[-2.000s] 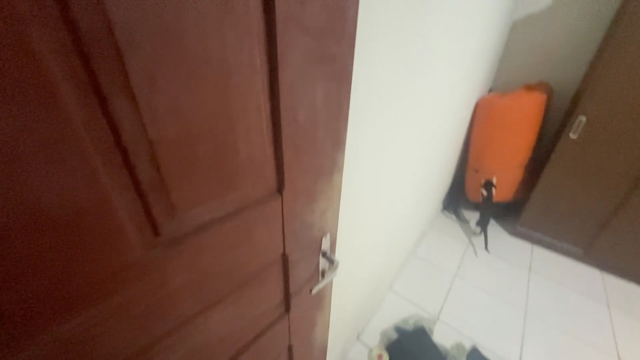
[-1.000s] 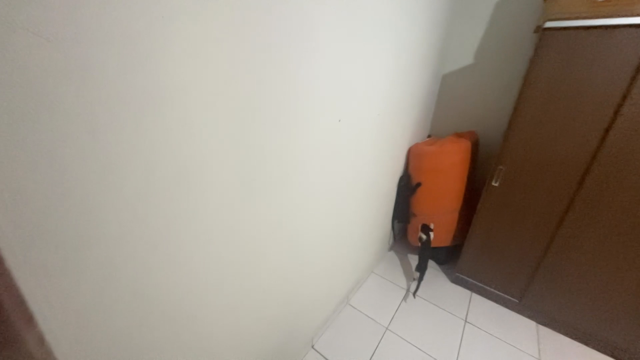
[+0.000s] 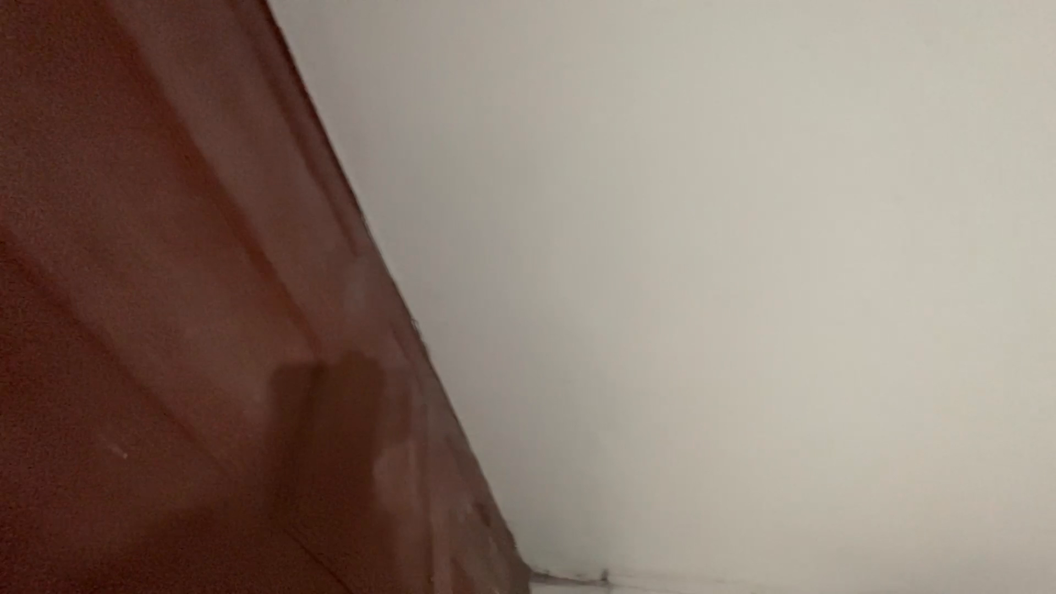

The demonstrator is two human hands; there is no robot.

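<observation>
Neither my left hand nor my right hand shows in the head view. A reddish-brown panelled door fills the left side at a slant, and a dark shadow falls across its lower part. To the right of the door's edge stands a plain off-white wall. What my hands hold or touch is hidden.
Along the bottom, the wall meets a thin pale strip of floor, with a dark line at the join. The door's edge runs close beside the wall.
The view has swung strongly toward the door and wall. The orange object, the black-and-white cat-like shape near it and the brown wardrobe have left the view.
</observation>
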